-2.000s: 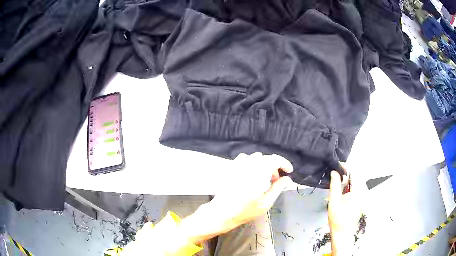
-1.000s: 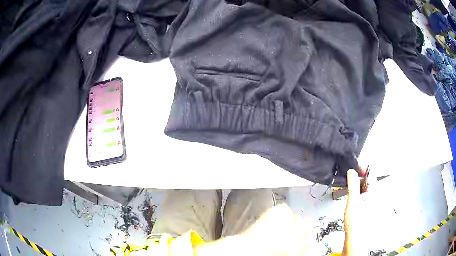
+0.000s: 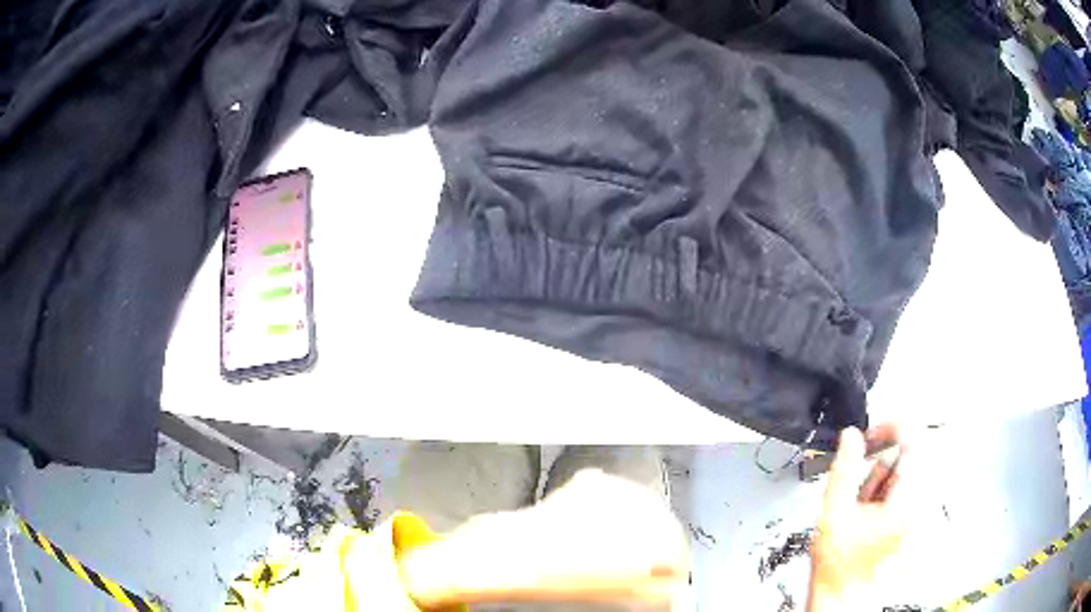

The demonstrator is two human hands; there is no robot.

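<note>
Dark shorts [image 3: 598, 144] lie on the white tabletop, gathered waistband [image 3: 646, 281] towards me. A short slit line shows above the waistband. The waistband's right corner hangs at the table's front edge, with a dark loose thread [image 3: 778, 457] below it. My right hand [image 3: 864, 490] is at that corner, thumb and fingers closed on the cloth; no snips can be made out in it. My left hand [image 3: 616, 520] is low in the middle, in front of the table, off the shorts. It is washed out, so its fingers and anything in them cannot be made out.
A smartphone [image 3: 267, 275] with a lit pink screen lies left of the shorts. Dark garments [image 3: 96, 263] are heaped at the left, and more [image 3: 981, 114] at the back right. My knees are below the table edge. Thread scraps and yellow-black tape [image 3: 90, 568] are on the floor.
My left hand has let go of the waistband and moved down towards me. My right hand has shifted right with the waistband corner. The view has also shifted.
</note>
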